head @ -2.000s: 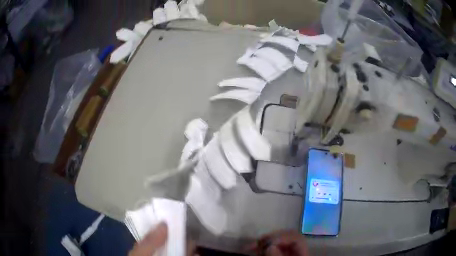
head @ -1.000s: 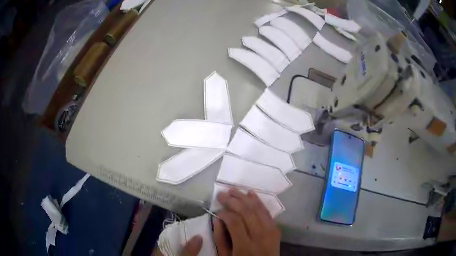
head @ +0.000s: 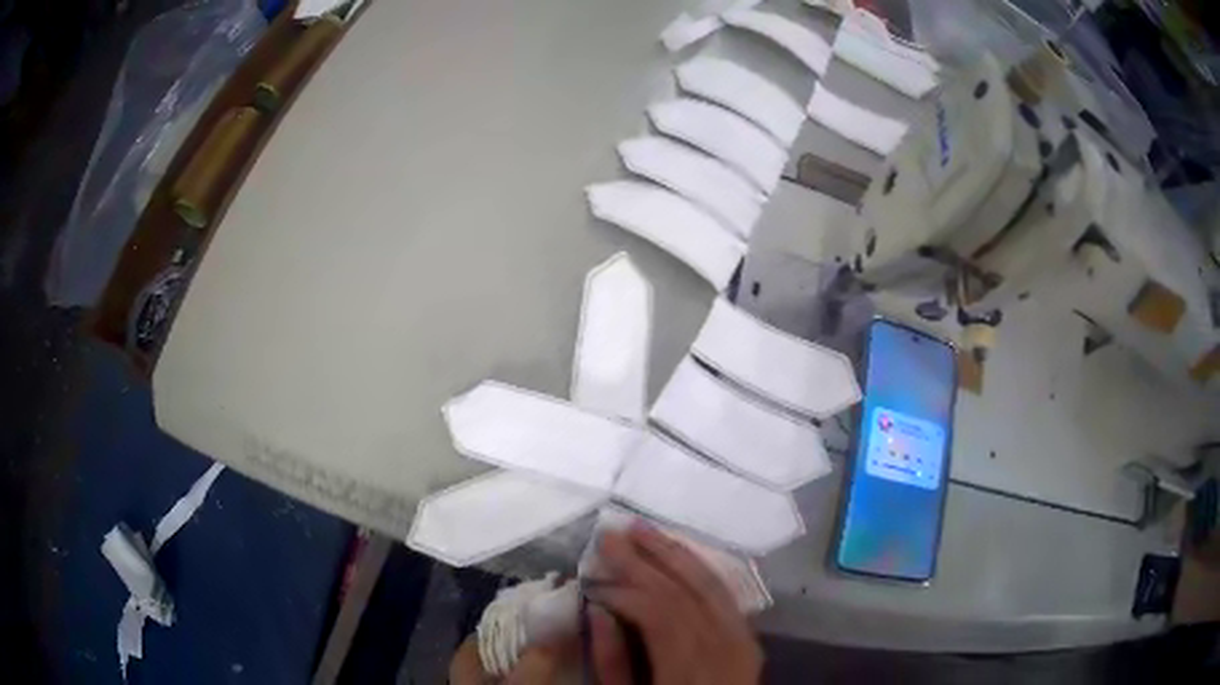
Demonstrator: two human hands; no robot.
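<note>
A chain of white pointed tabs (head: 709, 488) lies curved across the cream table, with three tabs fanned to the left. My right hand (head: 676, 602) is on the nearest tab at the table's front edge; its fingers are bent, and a dark thing shows between them, too hidden to name. My left hand (head: 529, 660), partly cut off by the bottom edge, holds a thick stack of white tabs (head: 525, 618) just below the table edge, close beside my right hand.
A lit smartphone (head: 895, 455) lies right of the tabs. The sewing machine head (head: 957, 174) stands at upper right. A wooden tray (head: 134, 288) with thread cones (head: 217, 163) runs along the left. A tied white bundle (head: 137, 569) lies on the blue surface (head: 254, 575) at lower left.
Since two seconds ago, my left hand's stack and my right hand have come together at the chain's near end. In the last second the chain has shifted towards me and fewer tabs lie before my hand.
</note>
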